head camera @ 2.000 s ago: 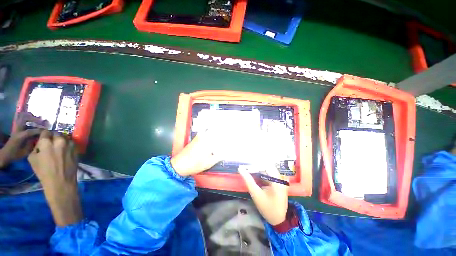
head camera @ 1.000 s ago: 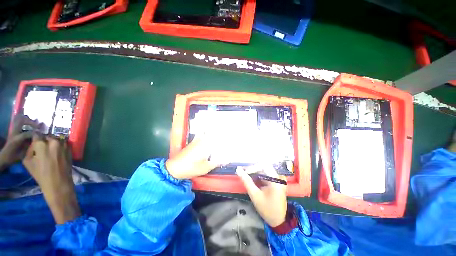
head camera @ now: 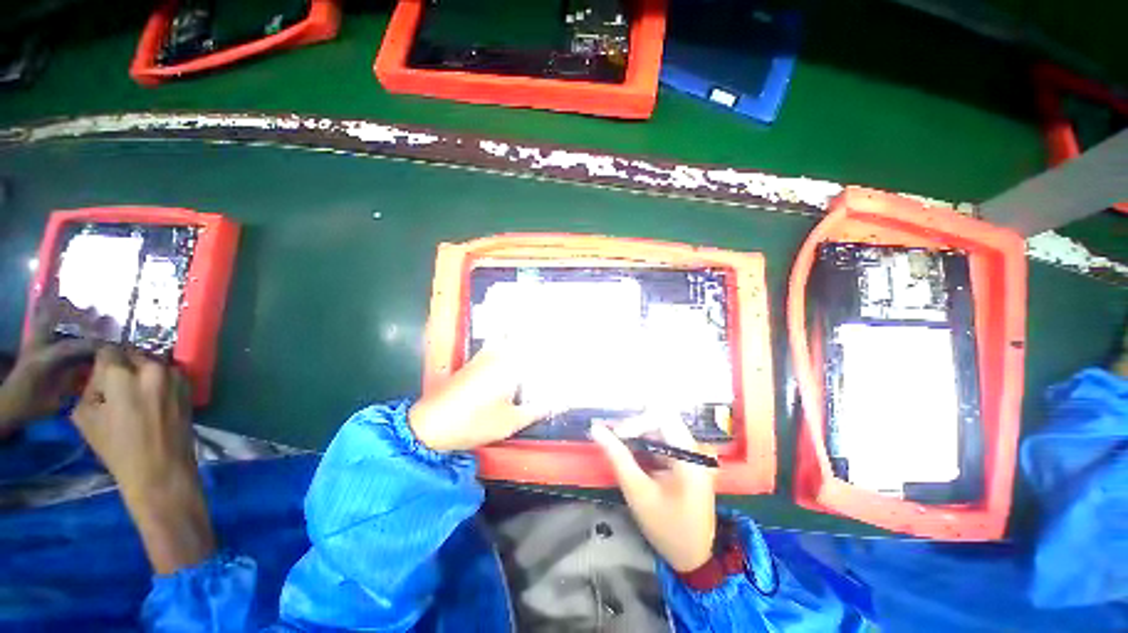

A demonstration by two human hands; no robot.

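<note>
An opened tablet (head camera: 557, 291) lies in a red-orange foam tray (head camera: 755, 371) in front of me, its middle washed out by glare. My left hand (head camera: 476, 396) reaches over the tablet's lower left part; its fingertips are lost in the glare, so I cannot tell whether they hold anything. My right hand (head camera: 668, 488) is at the tablet's lower right edge and holds a slim black pen-like tool (head camera: 678, 454) between the fingers. The tool's tip and the contact point are hidden by glare.
A second tablet in a foam tray (head camera: 1014, 371) stands close at the right. At the left another worker's hands (head camera: 136, 427) work on a trayed tablet (head camera: 217, 297). Beyond the chipped rail (head camera: 532, 157), trays (head camera: 520, 93) and a blue flat piece (head camera: 755, 99) lie on the belt.
The trays and blue piece on the belt have moved right. My hands stay nearly in place over the tablet, with the black tool still in my right hand.
</note>
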